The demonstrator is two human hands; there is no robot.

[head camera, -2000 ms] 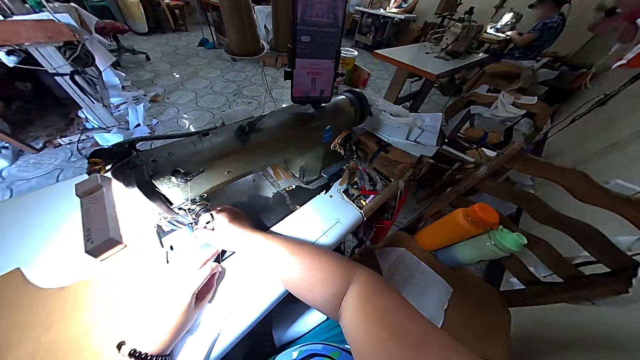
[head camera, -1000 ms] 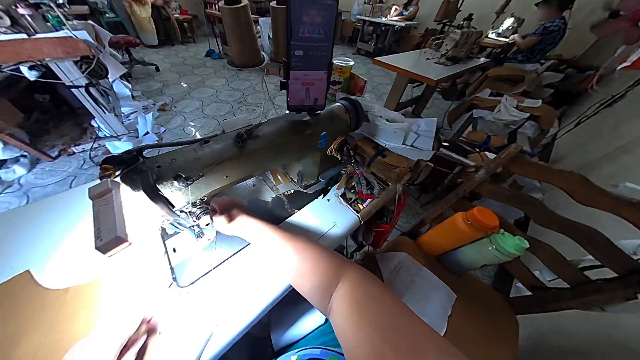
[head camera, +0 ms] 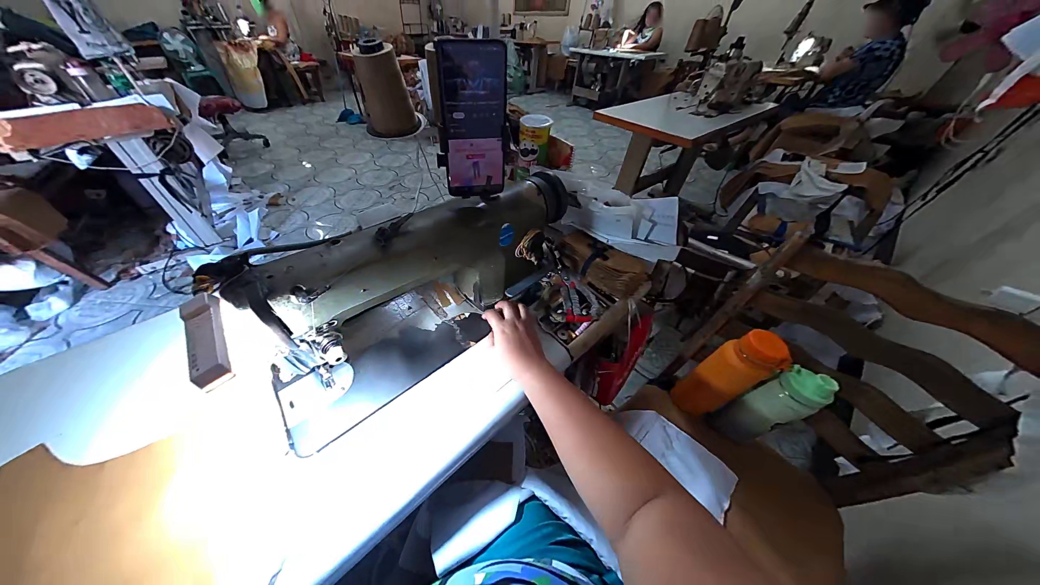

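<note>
An industrial sewing machine (head camera: 406,268) stands on a white table (head camera: 422,431), its needle and presser foot (head camera: 327,375) brightly lit at the left end. My right hand (head camera: 512,333) is at the table's right part, in front of the machine's pillar, with its fingers on or just above the bed's edge; whether it grips something there cannot be told. A tray of tools and red-handled parts (head camera: 573,296) lies just to its right. My left hand is out of view. A smartphone (head camera: 471,118) stands in a holder behind the machine arm.
A rectangular block (head camera: 205,341) sits left of the needle. Brown sheet material (head camera: 89,512) covers the near left. At the right, an orange bottle (head camera: 731,370) and a green bottle (head camera: 780,398) lie on a wooden chair (head camera: 886,366). Other people sit at machines farther back.
My right hand has moved right, from beside the needle area to the machine's pillar. My left hand, seen at the lower left before, has left the view. The view has shifted.
</note>
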